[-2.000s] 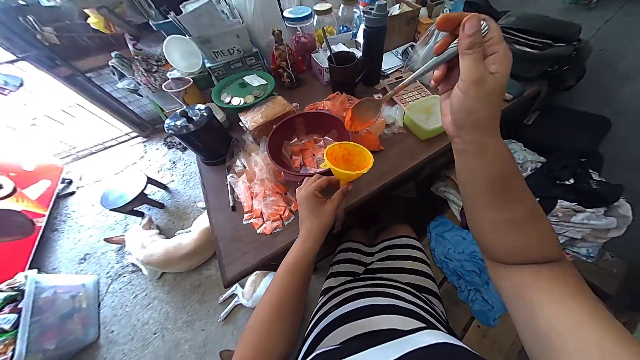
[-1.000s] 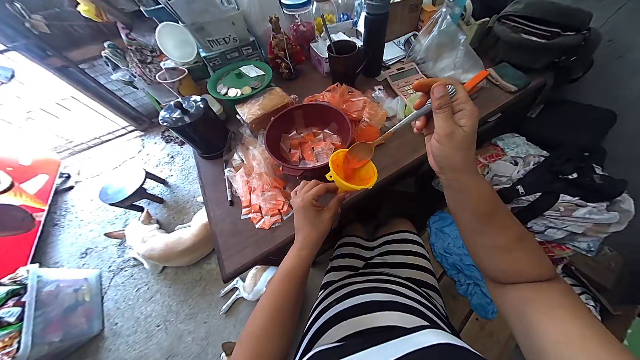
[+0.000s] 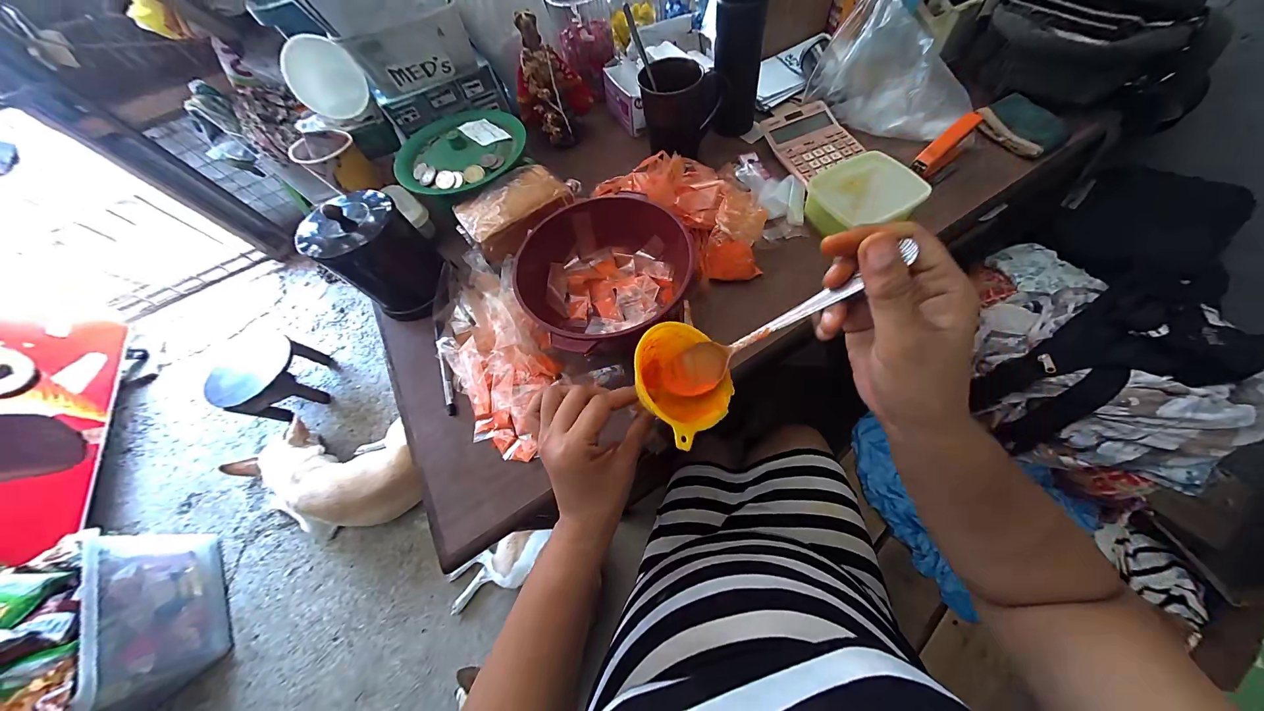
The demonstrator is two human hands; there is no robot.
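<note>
My right hand (image 3: 913, 321) grips a metal spoon (image 3: 790, 314) by its handle, its bowl over the inside of a yellow plastic funnel (image 3: 688, 420). Orange powder coats the funnel's inside. My left hand (image 3: 590, 449) is at the funnel's left rim, its fingers pinched there; what lies under the funnel is hidden. Just behind the funnel stands a maroon basin (image 3: 533, 247) with small clear packets of orange powder (image 3: 617, 291). More packets (image 3: 499, 365) lie left of it on the brown table (image 3: 464, 494). An orange plastic bag (image 3: 681, 193) is behind the basin.
A light-green container (image 3: 867, 193), calculator (image 3: 812, 138), orange cutter (image 3: 948, 143) and dark mug (image 3: 676, 99) stand toward the back. At left are a black canister (image 3: 370, 252) and a green tray (image 3: 410, 168) with coins. A dog (image 3: 346, 484) lies on the floor beside a stool (image 3: 252, 370).
The spoon was raised to the right of the funnel two seconds ago, then came down to it. The funnel now tilts so that more of its inside shows.
</note>
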